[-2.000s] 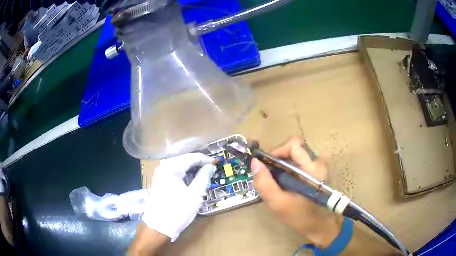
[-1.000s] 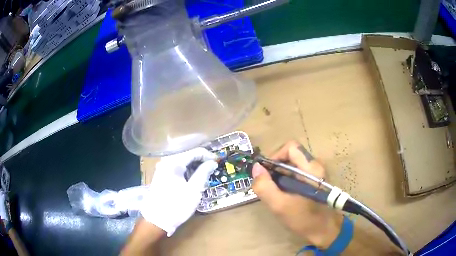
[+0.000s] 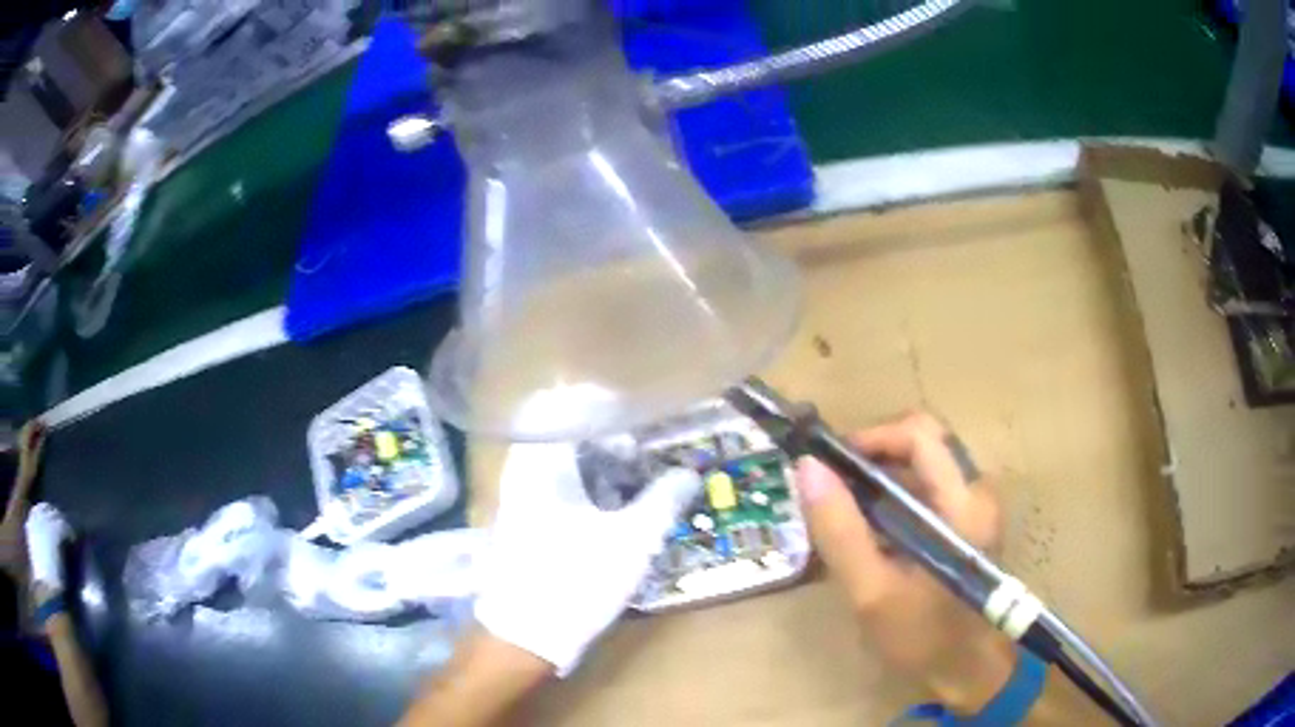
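A white plastic housing (image 3: 727, 585) with a green circuit board (image 3: 761, 490) lies on the brown work sheet. My left hand (image 3: 568, 547), in a white glove, holds its left side; the fingertips are over the board's left part. My bare right hand (image 3: 909, 547) grips the black soldering iron (image 3: 895, 504). The iron's front end is above the housing's upper right edge; I cannot tell that it touches anything. A whitish crumpled plastic bag (image 3: 376, 575) trails left from under my glove.
A second white housing with a board (image 3: 381, 457) is on the dark mat at left, with more crumpled plastic beside it. The clear fume hood (image 3: 618, 298) hangs just behind the work. A cardboard tray (image 3: 1186, 426) is at right. Another person's gloved hand (image 3: 47, 547) is at far left.
The view has shifted, so things appear further right. A second housing and more plastic now show on the mat at left. The iron's front end has lifted away from the board toward the upper edge.
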